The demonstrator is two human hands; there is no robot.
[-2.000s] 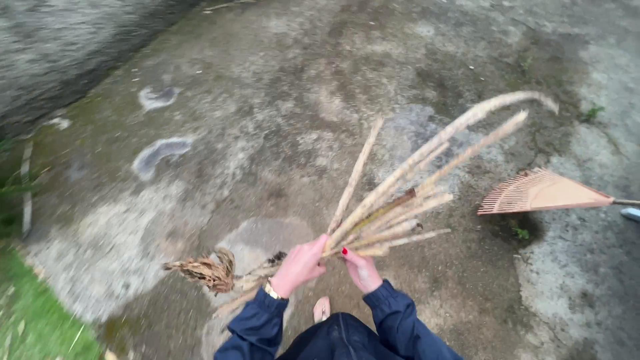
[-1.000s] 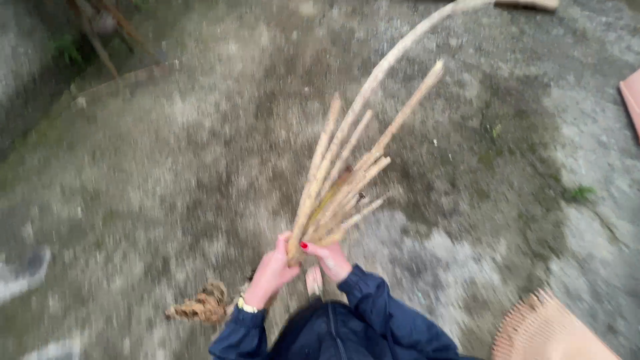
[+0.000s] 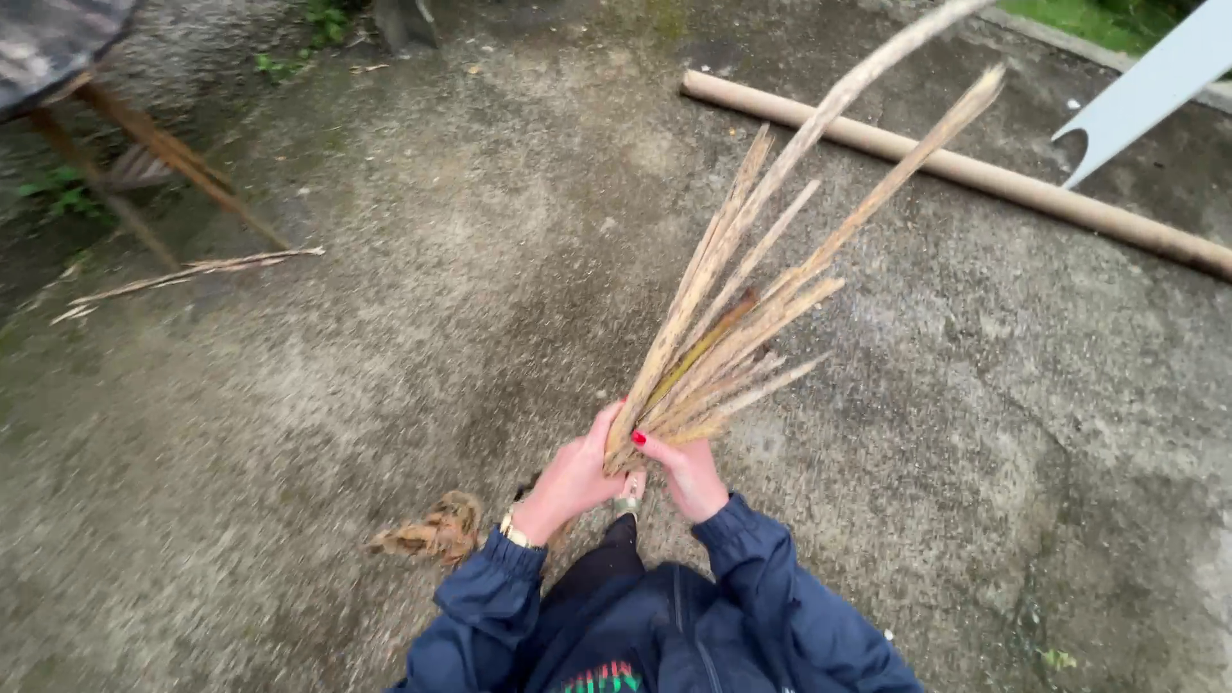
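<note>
A fanned bundle of dry, pale plant stalks (image 3: 717, 318) points forward and to the right from my hands, one long curved stalk reaching the top edge. My left hand (image 3: 577, 474) is closed around the lower end, a bracelet at its wrist. From the other side my right hand (image 3: 683, 467) grips the same bundle, its thumb with a red nail on the stalks. A withered brown clump of plant matter (image 3: 438, 529) shows low down, left of my left hand; whether it joins the bundle is hidden behind my hand and sleeve.
A long round pole (image 3: 1020, 192) lies across the concrete at the upper right, near a pale forked panel (image 3: 1145, 101). At the left, a dark-topped object stands on wooden legs (image 3: 183, 164). A dry split stalk (image 3: 192, 274) lies near them.
The view has moved forward across the concrete. The rake head seen at the right earlier is out of view; the pole and wooden legs show fully now. Both hands still hold the stalks.
</note>
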